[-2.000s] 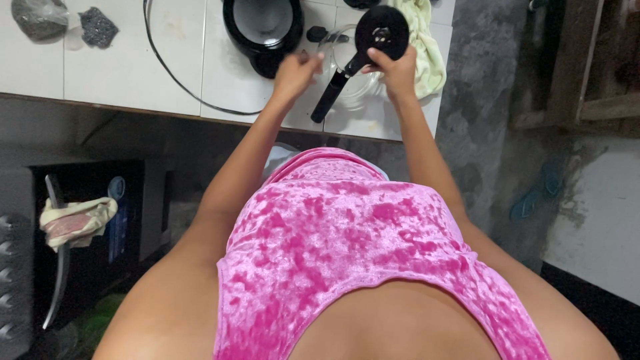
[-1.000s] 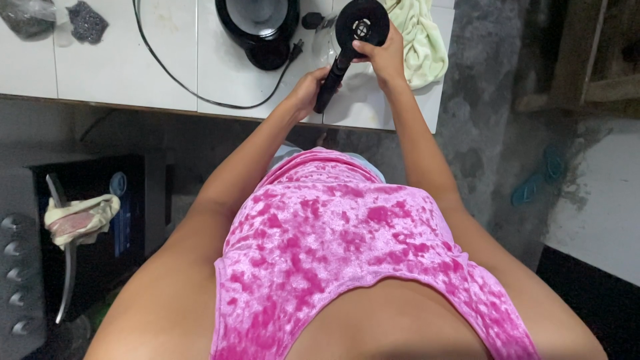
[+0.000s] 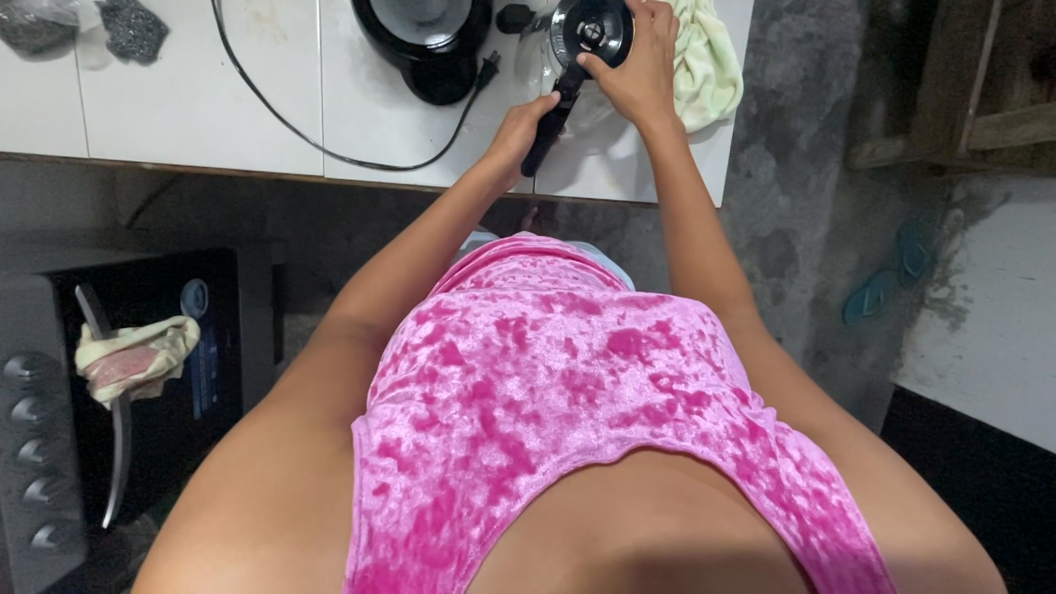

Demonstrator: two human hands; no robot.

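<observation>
A glass coffee carafe with a black lid [image 3: 592, 31] and a black handle [image 3: 543, 140] is at the top of the head view, over the white tiled counter. My left hand [image 3: 521, 132] is closed around the handle, its thumb on the upper part. My right hand [image 3: 639, 66] grips the lid's right side, thumb on its near edge. Left of the hands stands a black appliance base [image 3: 437, 49], probably of a coffee maker, partly cut off by the frame. Its power plug [image 3: 488, 70] lies beside it. A pale green cloth [image 3: 705, 74] lies right of my right hand.
The black cord [image 3: 371, 165] loops near the front edge of the counter [image 3: 198, 163]. Plastic bags with dark contents [image 3: 132, 31] lie at the far left. Below left stands an oven [image 3: 157, 396] with a cloth tied on its handle. Teal flip-flops [image 3: 870, 297] are on the floor at right.
My left hand, apart from the handle two seconds ago, has taken hold of it. The lid, held in my right hand, now sits at the carafe's top.
</observation>
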